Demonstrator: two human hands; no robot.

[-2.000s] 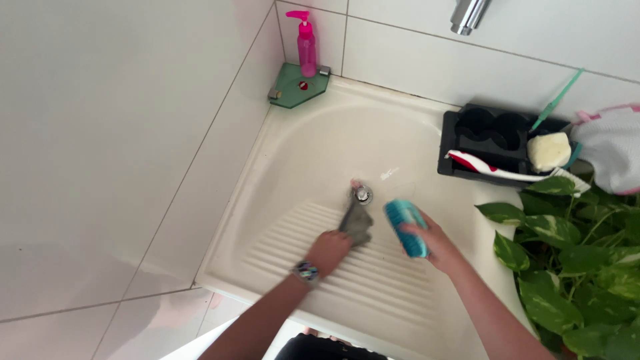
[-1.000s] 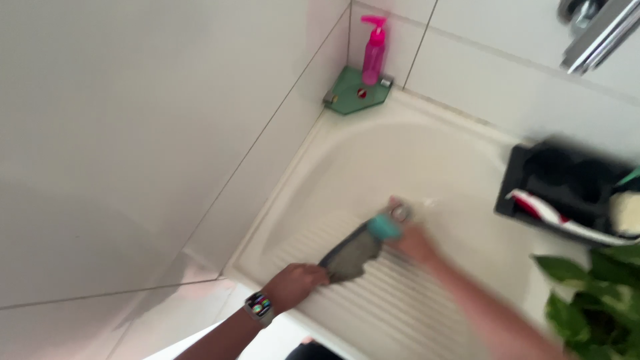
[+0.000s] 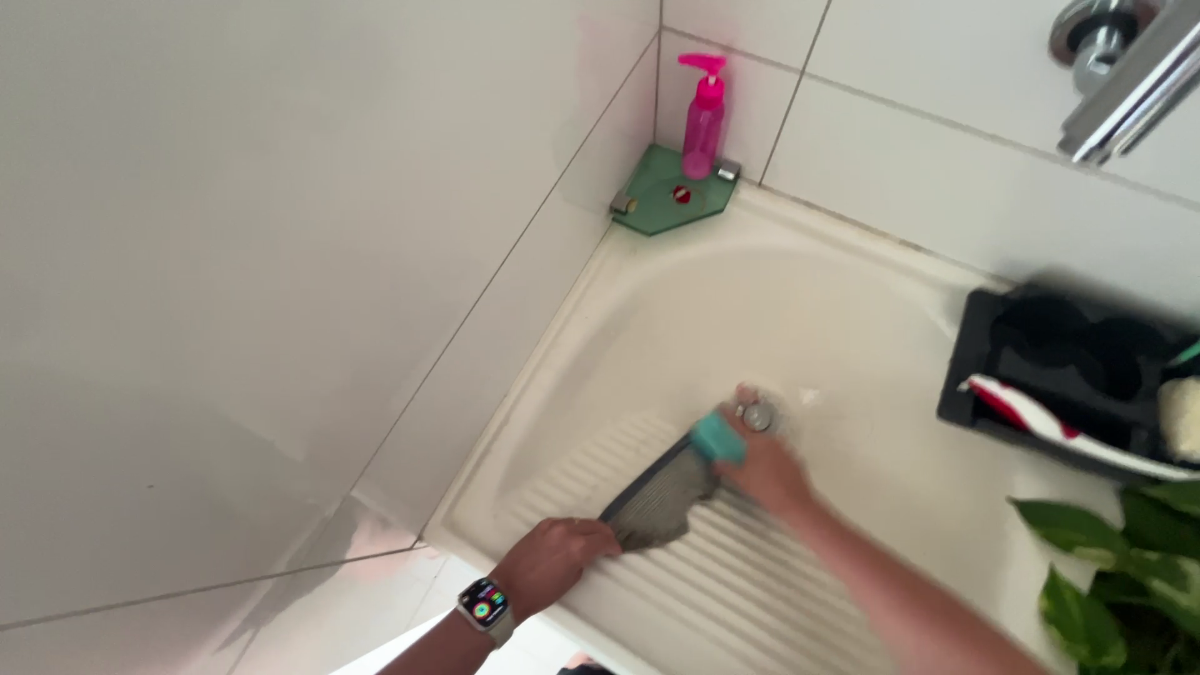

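Observation:
A grey textile piece with a dark edge (image 3: pixel 661 502) lies stretched over the ribbed slope of a cream laundry sink (image 3: pixel 750 309). Its lower left end is gripped in my left hand (image 3: pixel 555 565), which has a smartwatch at the wrist. My right hand (image 3: pixel 771 469) holds a turquoise brush or sponge (image 3: pixel 719 438) against the upper end of the cloth; which of the two it is, I cannot tell. Just beyond the fingers is the metal drain (image 3: pixel 757 416), with a small pinkish thing beside it. The right hand is slightly blurred.
A pink pump bottle (image 3: pixel 703 131) stands on a green glass corner shelf (image 3: pixel 656 211). A chrome tap (image 3: pixel 1130 89) juts from the tiled wall. On the right are a black tray (image 3: pixel 975 356) holding a red and white brush (image 3: pixel 1022 408), and a leafy plant (image 3: pixel 1078 609).
My right hand has brought the turquoise item from beside the cloth onto it. The cloth, bunched two seconds ago, is now spread out, with my left hand at its lower end. The view has shifted.

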